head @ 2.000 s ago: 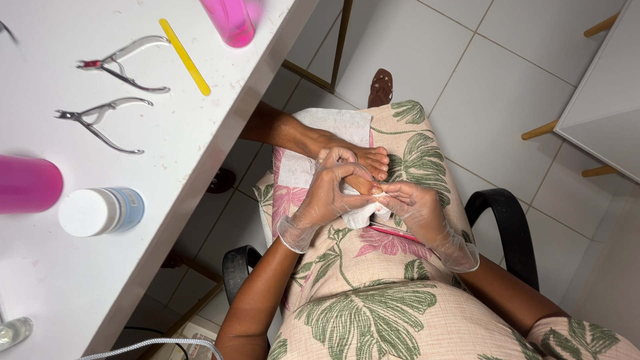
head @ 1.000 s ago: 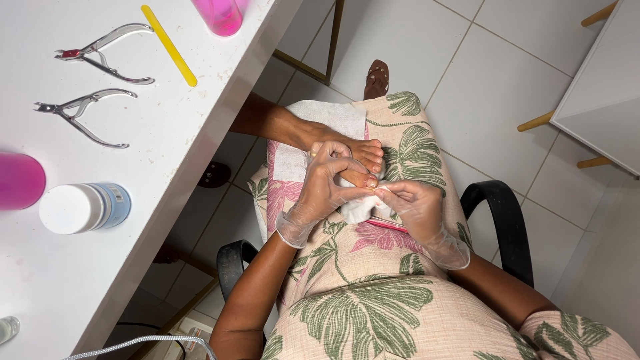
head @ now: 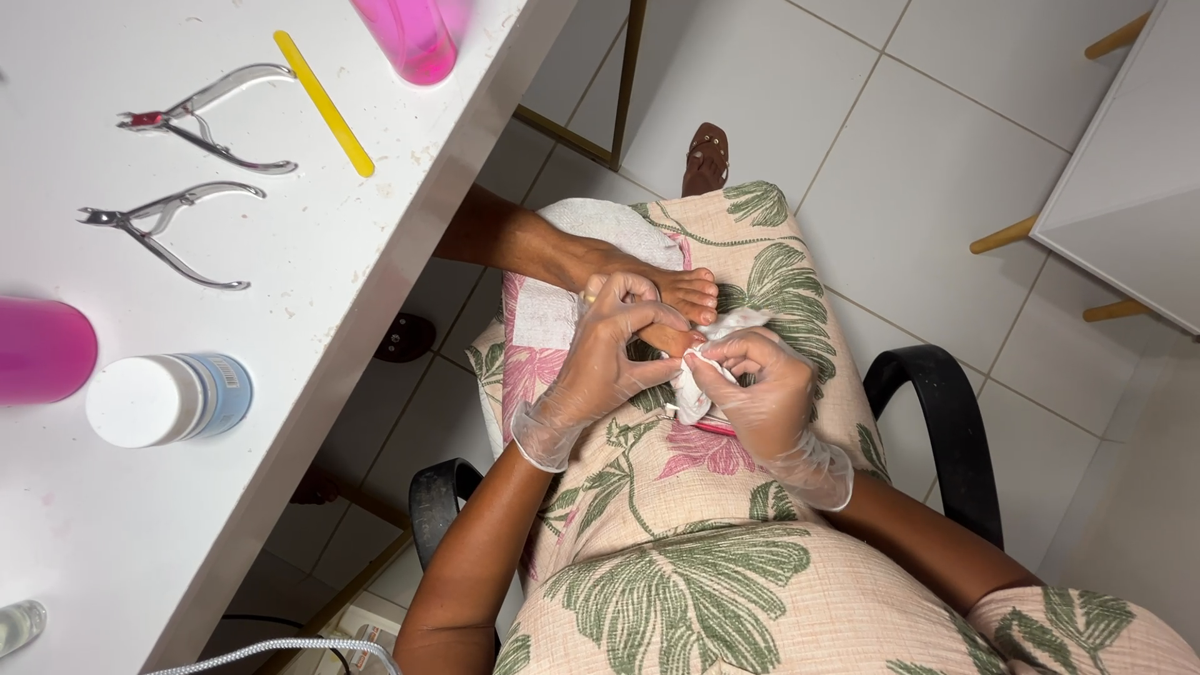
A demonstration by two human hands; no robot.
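Another person's bare foot (head: pixel 609 262) rests on a white towel (head: pixel 547 316) over my lap. My left hand (head: pixel 609 352), in a clear disposable glove, grips the big toe (head: pixel 667 339) from the side. My right hand (head: pixel 764 389), gloved alike, pinches a white wipe (head: pixel 692 398) against the tip of that toe. Part of the wipe spreads beside the smaller toes. A thin pink-red object (head: pixel 714 428) lies under it on my lap, mostly covered; its kind cannot be told.
On the white table (head: pixel 309 309) at left lie two cuticle nippers (head: pixel 202 117), (head: pixel 173 230), a yellow nail file (head: pixel 323 103), pink bottles (head: pixel 42 350), (head: pixel 412 47) and a white-lidded jar (head: pixel 169 398). Black chair armrests (head: pixel 937 422) flank me. A white cabinet (head: pixel 1125 178) stands right.
My right hand now holds the white wipe to the toe tip, and more of the wipe shows beside the toes. My left hand stays around the toe.
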